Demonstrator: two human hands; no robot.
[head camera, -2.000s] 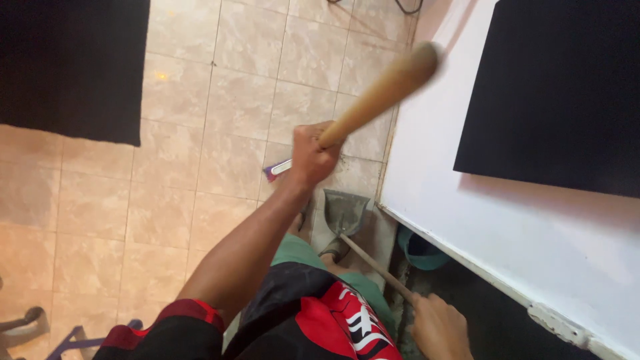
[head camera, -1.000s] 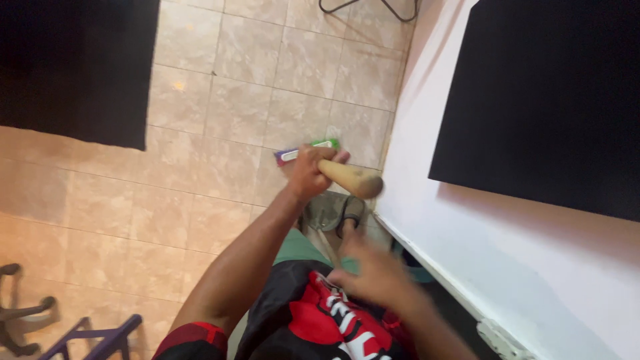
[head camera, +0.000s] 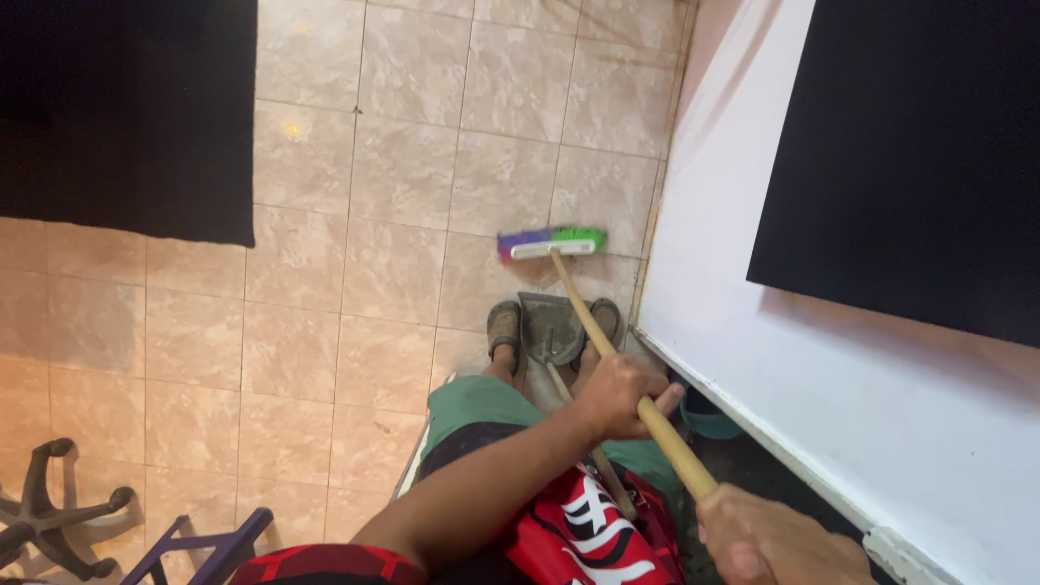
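Note:
My left hand (head camera: 626, 396) is closed around the wooden handle of a broom (head camera: 578, 302), partway along it. My right hand (head camera: 760, 532) grips the same handle near its upper end, at the bottom right. The broom head (head camera: 554, 249), white with multicoloured bristles, rests on the tiled floor ahead of my feet. A grey dustpan (head camera: 548, 321) lies between my two shoes, its open edge toward the broom head. The dustpan's stick handle (head camera: 609, 479) leans up against my clothes, passing beneath my left forearm, with neither hand on it.
A white wall (head camera: 715, 268) with a black panel (head camera: 910, 179) runs along the right. A black cloth-like surface (head camera: 130, 122) covers the upper left. A chair base with casters (head camera: 50, 516) and a purple frame (head camera: 203, 544) stand lower left. A teal container (head camera: 711, 422) is beside my leg.
My right hand, on the dustpan's stick two seconds ago, has let go of it and now holds the broom handle. The broom handle, earlier pointing up and right, now slants down toward the lower right.

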